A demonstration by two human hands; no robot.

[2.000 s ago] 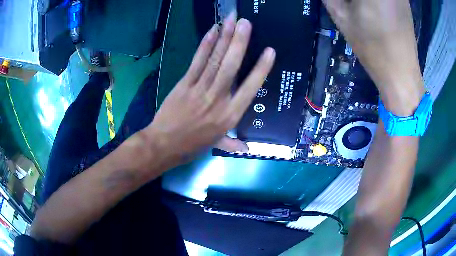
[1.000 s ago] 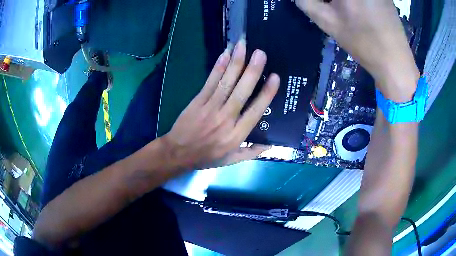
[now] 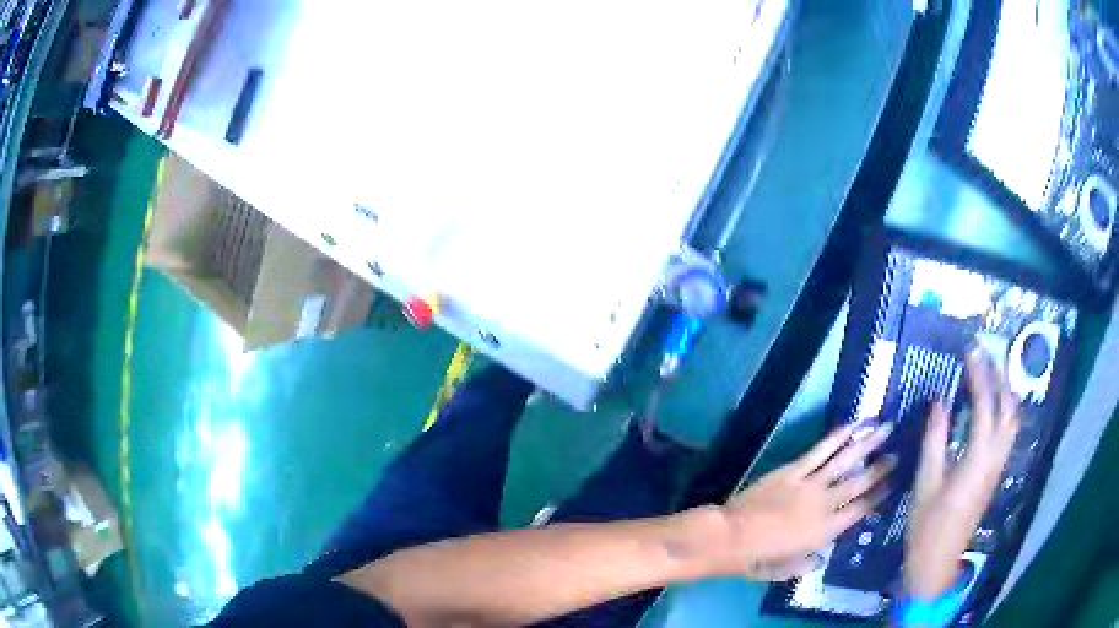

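An open laptop base (image 3: 879,264) lies at the right, on the line. Its black battery pack (image 3: 926,337) with white print shows between and above my hands, and a round fan (image 3: 1034,356) shows near its upper end. My left hand (image 3: 804,503) rests flat on the battery's near side with the fingers spread. My right hand (image 3: 963,460) lies over the battery and board area with the fingers extended and apart. It holds nothing visible. The blue watch on my right wrist is cut near the bottom edge. The lower fan is partly hidden by the right wrist.
A white bench (image 3: 491,147) fills the upper middle, with a red emergency stop button (image 3: 421,310) on its front edge. An air regulator (image 3: 697,292) is at its corner. A cardboard box (image 3: 233,252) stands below. Another open laptop base (image 3: 1070,196) lies at upper right.
The view has swung left towards the bench, so the laptop and hands now show at the right. The right hand has come down beside the left, fingers extended.
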